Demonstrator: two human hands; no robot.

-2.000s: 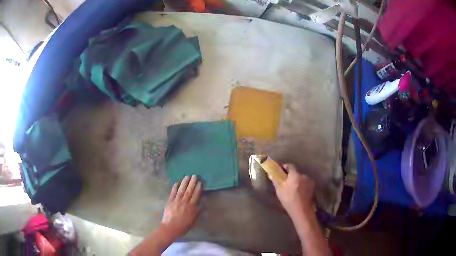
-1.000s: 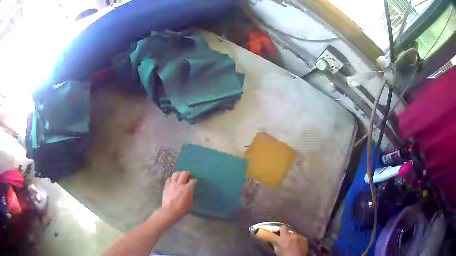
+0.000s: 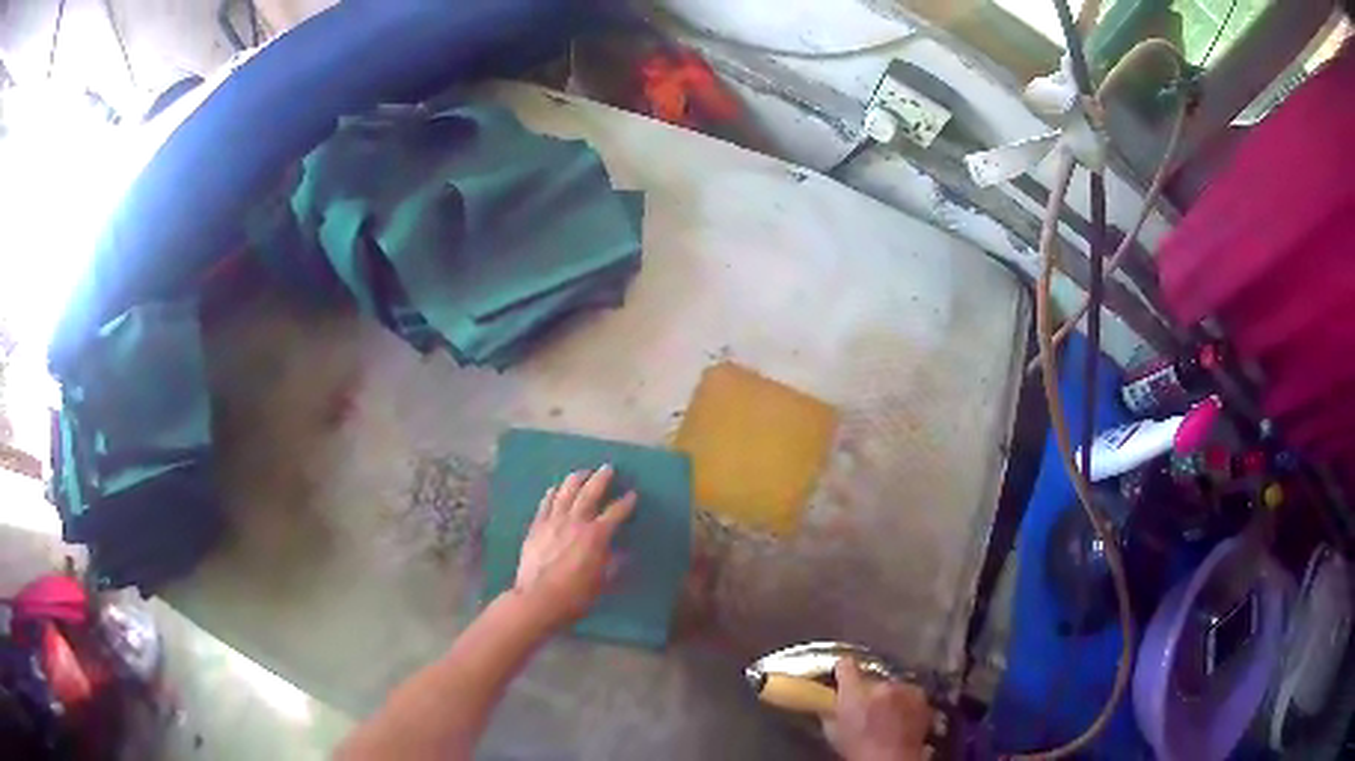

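A teal-green fabric piece [image 3: 654, 550] lies flat near the middle of the pressing table. My left hand [image 3: 574, 547] rests flat on it with the fingers spread, holding nothing. A yellow-tan template [image 3: 758, 449] lies just right of the fabric, by its upper right edge. My right hand [image 3: 877, 717] is at the bottom right, closed on the pale handle of the steam iron [image 3: 822, 659]. The iron is right of and below the fabric, apart from it; its silver body points left.
A loose green pile [image 3: 461, 231] lies at the back left, a smaller stack [image 3: 146, 431] at the left edge. A hose [image 3: 1058, 387] hangs at right. The blue side table [image 3: 1048, 632] holds a spray bottle [image 3: 1144, 443] and a purple basin [image 3: 1189, 669].
My left hand has moved from the fabric's lower edge, past its left side, onto its middle. The iron in my right hand has moved down and turned to point left. The camera view has shifted.
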